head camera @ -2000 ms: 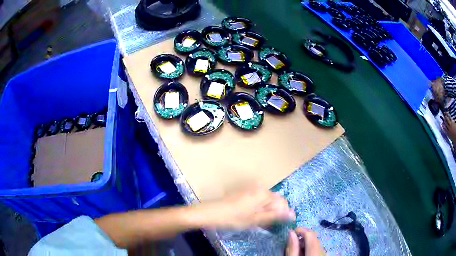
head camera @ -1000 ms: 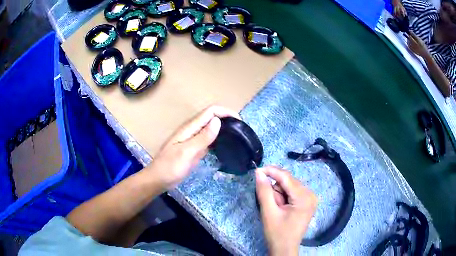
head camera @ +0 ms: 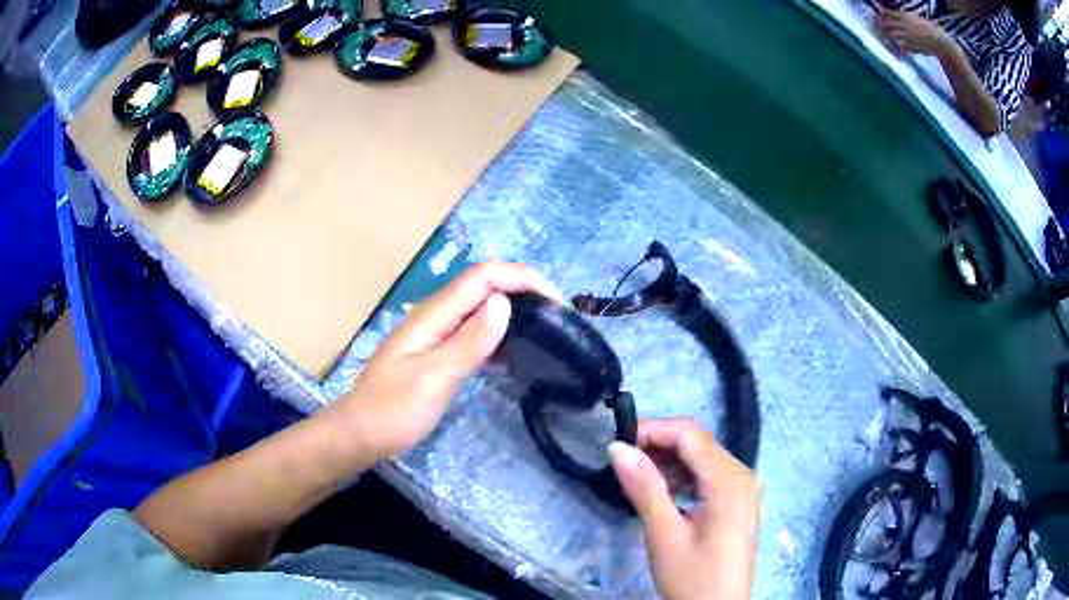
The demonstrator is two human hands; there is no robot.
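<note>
My left hand (head camera: 434, 352) holds a black oval ear cup housing (head camera: 560, 352), its smooth side facing up. My right hand (head camera: 694, 498) pinches the yoke (head camera: 625, 424) of a black headband at the cup's lower right edge. The fork hangs below the cup. The headband's arc (head camera: 727, 363) curves over the wrapped bench to the right, and its other forked end (head camera: 639, 293) lies beyond the cup. Whether the yoke is seated on the cup cannot be told.
Open ear cups (head camera: 231, 156) with boards and batteries lie on a cardboard sheet (head camera: 317, 234). A blue tote (head camera: 129, 410) stands at left. Tangled headbands (head camera: 909, 504) lie at lower right. A part-built headset (head camera: 967, 252) is on the green belt (head camera: 797, 164). A person's arm (head camera: 955, 70) shows opposite.
The view has shifted right. The cup is still in my left hand, now tilted more. The yoke now shows at the cup's edge in my right fingers.
</note>
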